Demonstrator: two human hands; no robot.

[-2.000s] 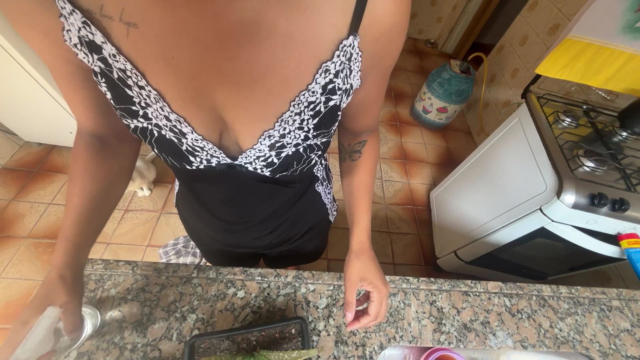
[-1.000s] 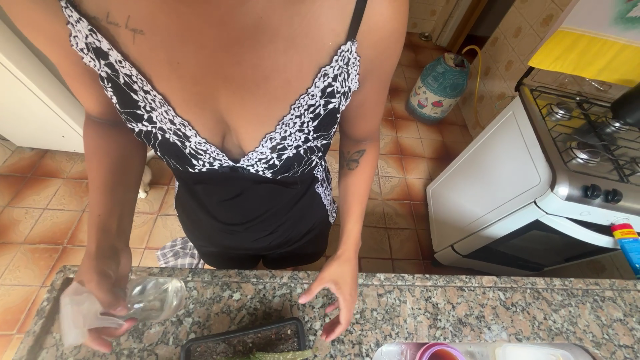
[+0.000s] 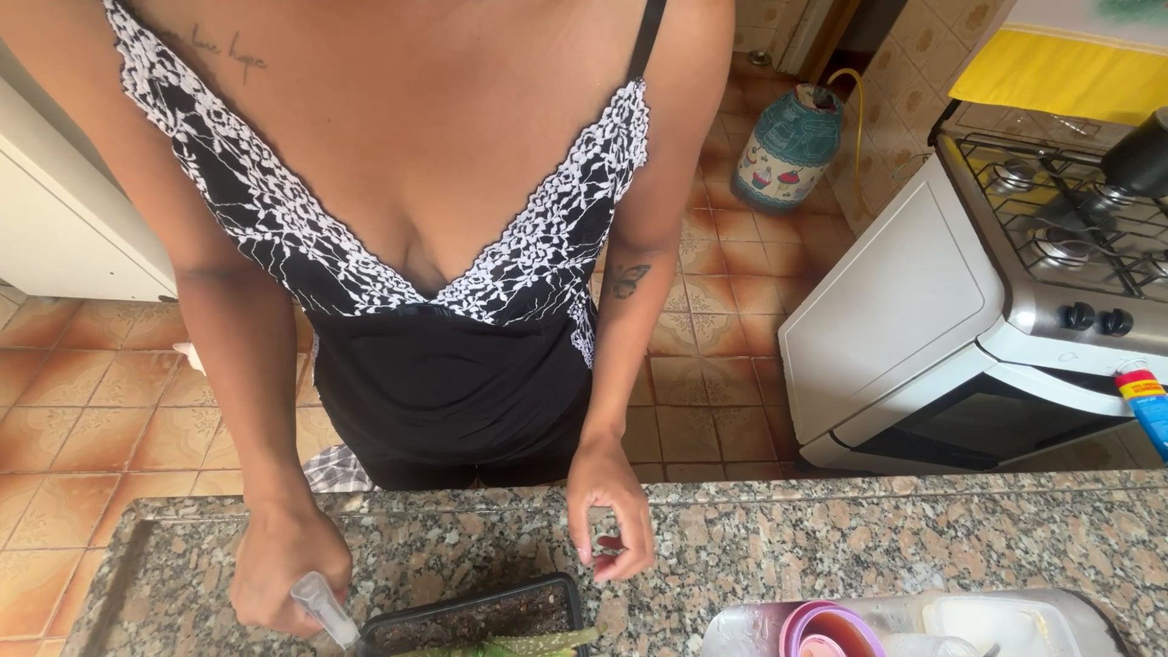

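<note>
My right hand (image 3: 290, 566) is closed around a spray bottle whose translucent spray head (image 3: 326, 610) points down at the left end of a black rectangular planter (image 3: 577, 598). The bottle's body is hidden by the hand. Dark soil (image 3: 520, 610) fills the planter, and a speckled green succulent leaf (image 3: 538, 642) lies across its front; the bottom of the frame cuts both off. Over the counter, just beyond the planter's right corner, my left hand (image 3: 613, 520) has loosely curled fingers with nothing between them.
The granite counter (image 3: 730, 538) spans the lower view. At its lower right a clear tray (image 3: 748, 630) holds a pink-purple cup (image 3: 821, 630) and a whitish container (image 3: 999, 625). Behind the counter stand a stove (image 3: 894, 301) and a covered gas cylinder (image 3: 787, 151) on tiled floor.
My right hand has moved right from the counter's left edge to the planter, with the spray bottle in it. My left hand remains near the planter's right end, its fingers now more curled than one second ago.
</note>
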